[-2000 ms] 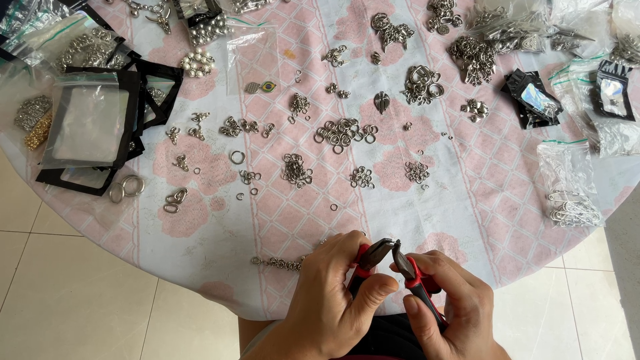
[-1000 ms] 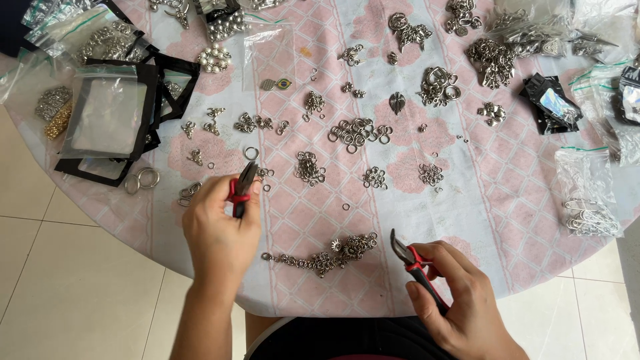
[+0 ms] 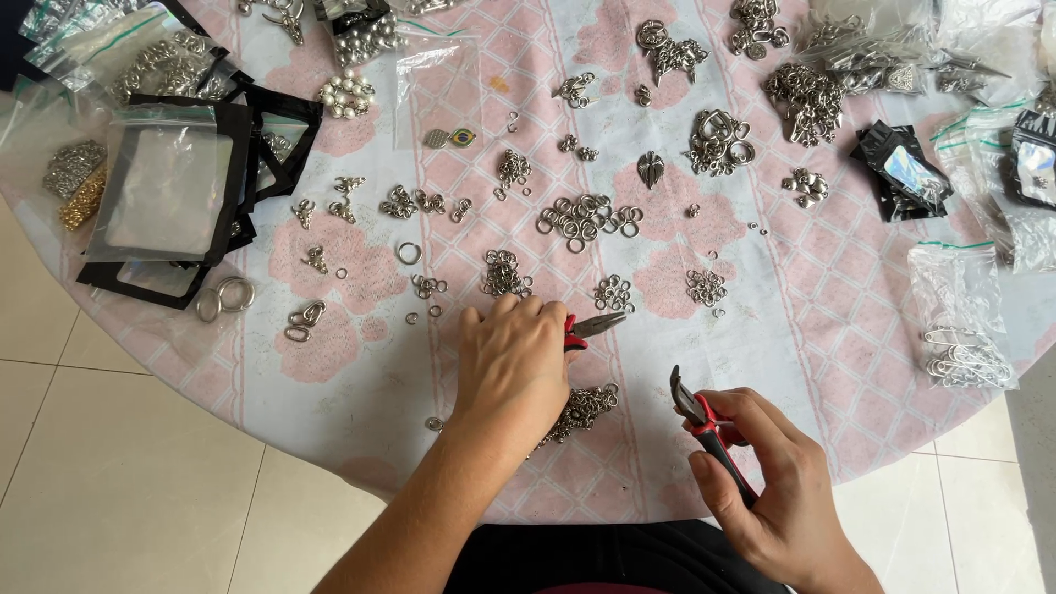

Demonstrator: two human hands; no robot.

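Observation:
Straight-nosed pliers with red grips (image 3: 598, 324) are in my left hand (image 3: 516, 363), their tips pointing right beside a small pile of jump rings (image 3: 613, 293). A larger pile of rings (image 3: 505, 272) lies just beyond my left knuckles. My right hand (image 3: 775, 478) holds bent-nose pliers with red and black handles (image 3: 689, 400), raised near the table's front edge. Between my hands lies a metal chain bunched with rings (image 3: 584, 411), partly hidden by my left hand and forearm. Whether my left fingertips touch any rings is hidden.
Black-edged zip pouches (image 3: 165, 190) are stacked at left. Large split rings (image 3: 235, 294), more jump rings (image 3: 587, 219), a dark leaf-shaped charm (image 3: 650, 170) and a bag of safety pins (image 3: 965, 355) lie about the round table. Clasps and chains sit at the back.
My left hand with its pliers has moved right from the small rings at left and now covers part of the chain. Two seconds ago both pliers were close together above the table's front edge.

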